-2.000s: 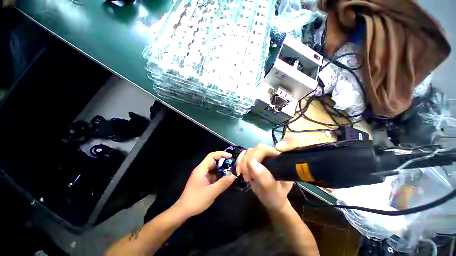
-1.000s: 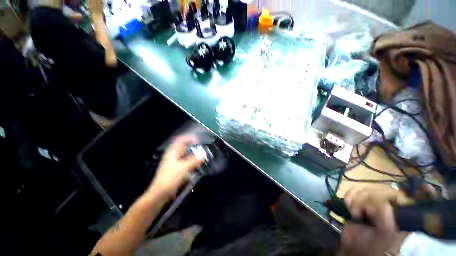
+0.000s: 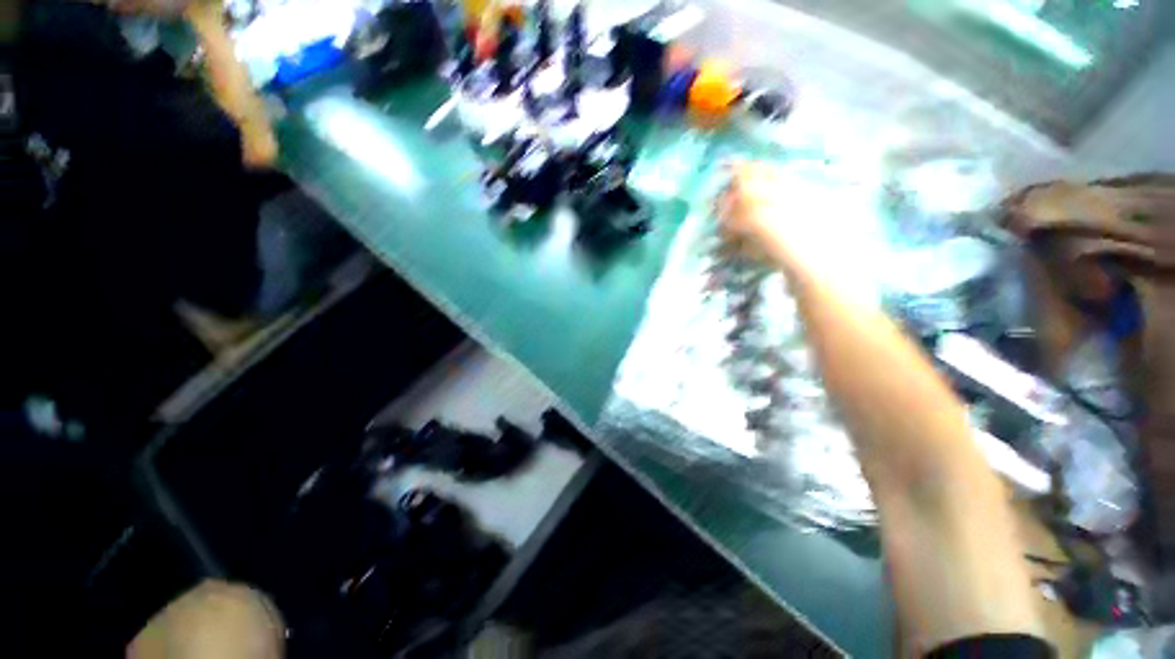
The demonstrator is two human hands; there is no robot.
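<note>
My right arm reaches from the lower right across the stacked clear blister trays (image 3: 677,367). My right hand (image 3: 754,213) is blurred over their far part; its fingers and any hold cannot be made out. A rounded patch of skin at the bottom left edge appears to be my left hand (image 3: 206,628), cut off and blurred; its fingers are hidden. Black housings (image 3: 567,193) stand blurred in a group on the green bench, left of the trays. The screwdriver is not visible.
A large black crate (image 3: 181,509) beside the green bench (image 3: 451,251) holds black parts. Another person's arm (image 3: 235,97) is at the upper left. A brown cloth (image 3: 1134,245) and clear plastic (image 3: 947,193) are at the right. An orange object (image 3: 713,93) stands at the back.
My right hand has left the screwdriver and moved up and left over the trays. My left hand has left the housing position near the bench edge. The bench housings now form a larger, blurred group.
</note>
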